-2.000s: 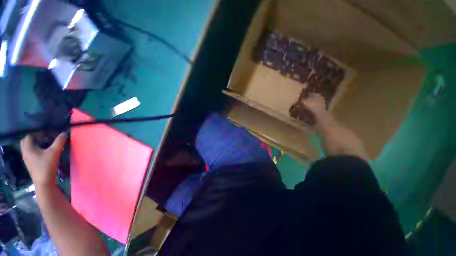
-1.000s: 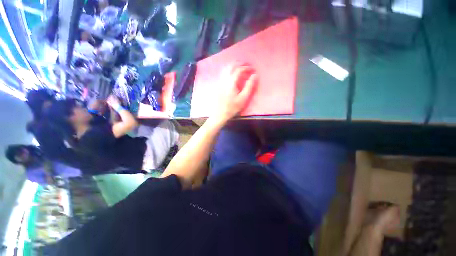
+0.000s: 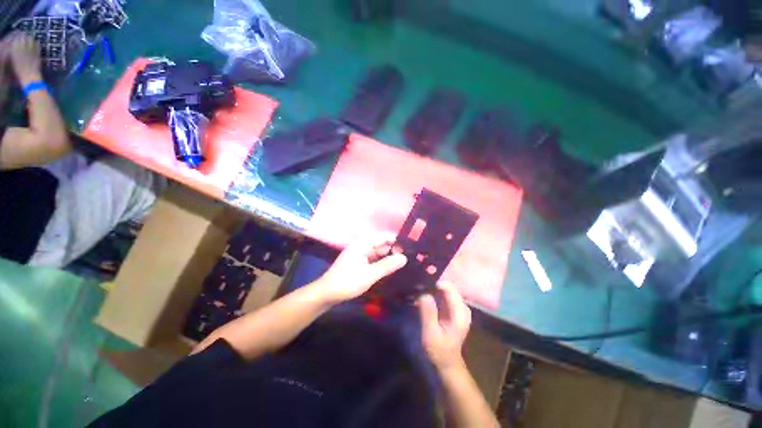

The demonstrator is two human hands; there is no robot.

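Observation:
A flat black plate with round and rectangular cut-outs (image 3: 447, 232) is held tilted over the front part of the pink-red foam mat (image 3: 493, 251). My left hand (image 3: 363, 269) grips its left edge between thumb and fingers. My right hand (image 3: 444, 319) is at its lower end, fingers bent against the edge; the contact is partly blurred. The lower end of the plate is dark against my clothing and hard to make out.
Dark housing pieces (image 3: 434, 119) lie behind the mat. The screw feeder (image 3: 652, 213) and a white strip (image 3: 536, 270) are at right. At left, a black device (image 3: 180, 90) lies on another mat, near a plastic bag (image 3: 255, 42) and a neighbour's arm (image 3: 42, 125). Open cartons (image 3: 159, 259) stand below.
The view has swung round. My left hand has gone from resting on the mat to gripping the black plate. My right hand has come up from the carton to the plate's lower end.

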